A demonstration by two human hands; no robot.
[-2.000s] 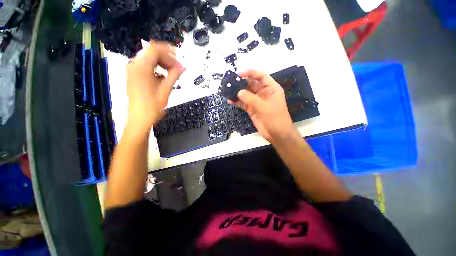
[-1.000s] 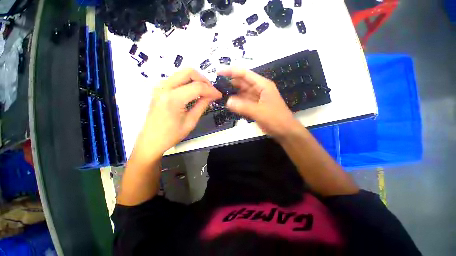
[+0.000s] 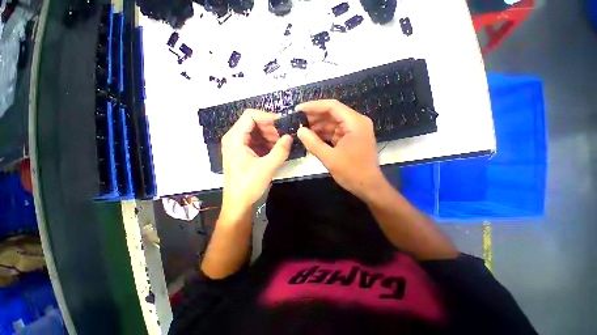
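Observation:
A small black assembly [image 3: 291, 122] is held between the thumbs and fingertips of both hands, above the black parts tray [image 3: 399, 98]. My left hand [image 3: 252, 147] grips its left side. My right hand [image 3: 343, 141] grips its right side. The tray lies along the table's near edge, with rows of small pockets, some holding shiny pieces. The hands hide the tray's middle. Small black inserts [image 3: 234, 59] lie scattered on the white table beyond the tray. The assembly's fine details are too small to tell.
Black housings [image 3: 280, 6] are heaped at the far edge of the white table [image 3: 452, 78]. Stacked trays with blue edges [image 3: 124, 118] stand at the left table edge, beside the dark green conveyor [image 3: 72, 163]. A blue bin [image 3: 510, 150] is at the right. A red object [image 3: 501, 26] is beyond it.
My left hand has come from over the table's left part to the black assembly and now holds it together with my right hand. The view has shifted, so less of the heap shows.

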